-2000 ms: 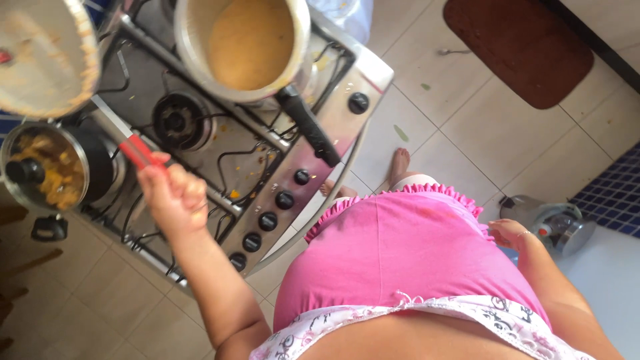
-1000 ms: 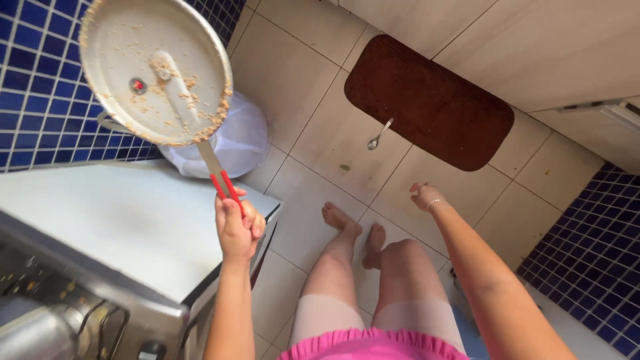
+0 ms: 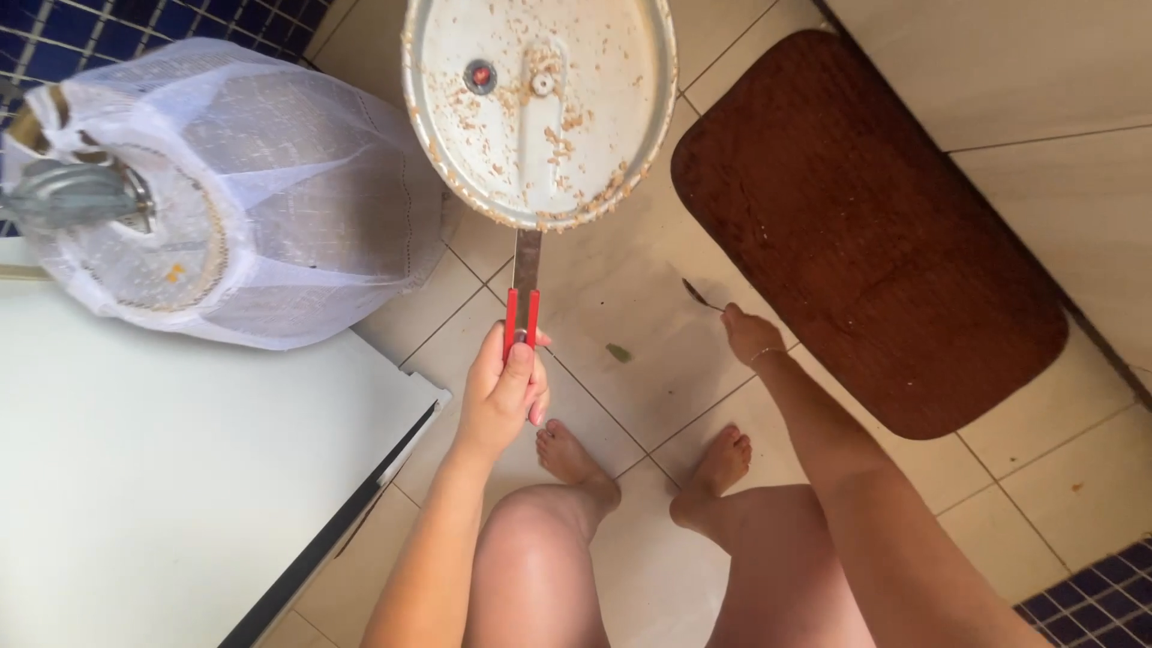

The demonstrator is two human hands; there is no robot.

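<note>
My left hand (image 3: pixel 510 378) grips the red handle of a pressure cooker lid (image 3: pixel 612 99). The lid's underside faces me, with food bits stuck on its face and rim. Low over the floor at the right, my right hand (image 3: pixel 749 335) holds a metal spoon (image 3: pixel 700 293) by its handle. The spoon's bowl points up and left, beside the brown mat (image 3: pixel 864 225).
A white mesh cover (image 3: pixel 306 216) over a container stands at the left, by the blue wall tiles. Below it is a white surface (image 3: pixel 162 450) with a dark edge. A green scrap (image 3: pixel 618 352) lies on the floor tiles near my feet.
My right hand has reached down and taken hold of the spoon, which lay by the mat's edge a second ago. My left hand still holds the lid. The view has turned from the stove.
</note>
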